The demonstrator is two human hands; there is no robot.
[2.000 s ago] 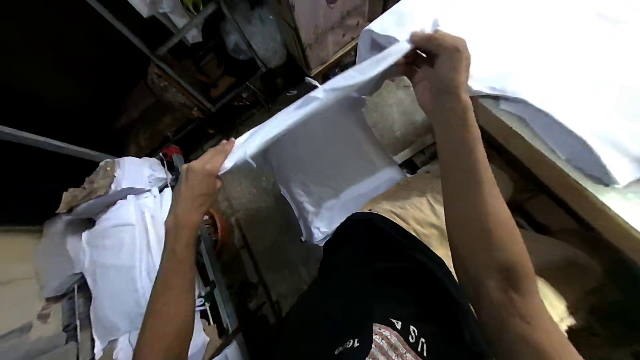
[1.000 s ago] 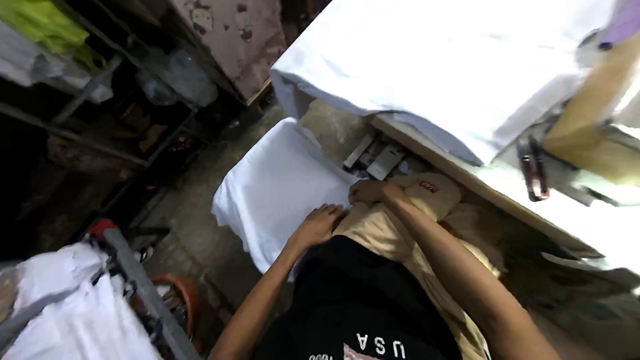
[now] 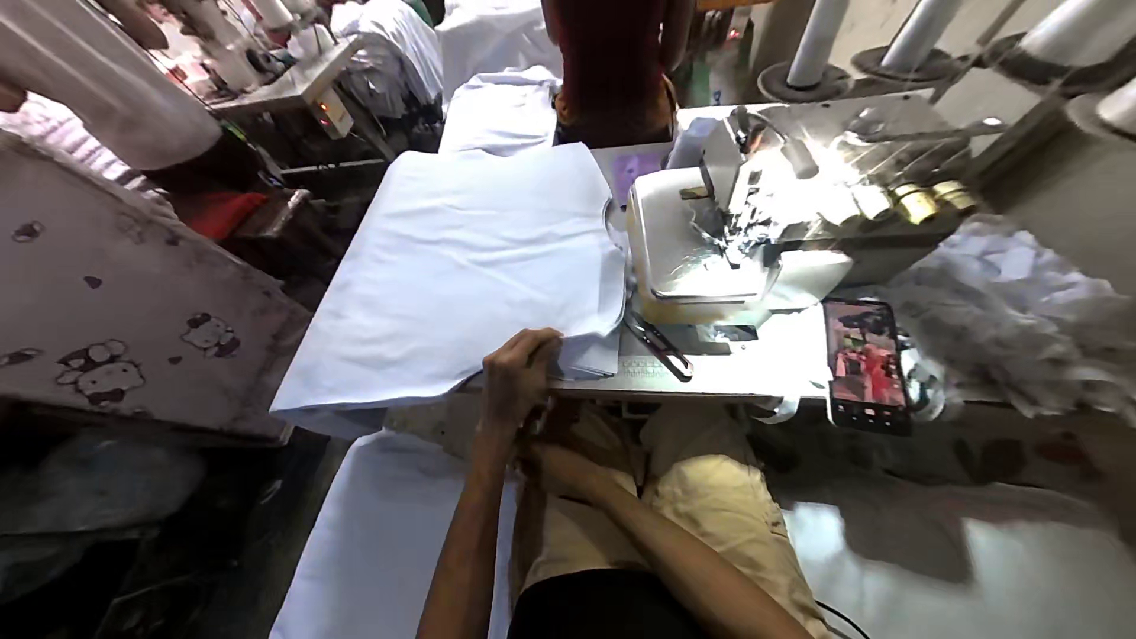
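Observation:
A stack of white fabric pieces [image 3: 470, 266] lies on the sewing table and hangs over its front edge. My left hand [image 3: 519, 368] is at the stack's near right corner, its fingers on the fabric edge; whether they pinch it is unclear. Below the table edge, my right hand [image 3: 550, 466] is beside my thigh, blurred and partly hidden, its fingers not readable. More white fabric [image 3: 390, 532] hangs low at the left of my legs. An overlock sewing machine [image 3: 701, 240] with its lamp lit stands right of the stack. Thread snips [image 3: 658, 344] lie between them.
A smartphone [image 3: 865, 364] with a lit screen lies at the table's front edge, beside crumpled white fabric [image 3: 1021, 311]. Thread cones [image 3: 816, 44] stand at the upper right. A person in dark red [image 3: 612, 62] is beyond the table. A printed panel [image 3: 133, 311] stands at left.
The view has swung up and right to the machine. Two seconds ago both hands held up a white fabric piece; one second ago they were at my lap. My left hand is now at the stack.

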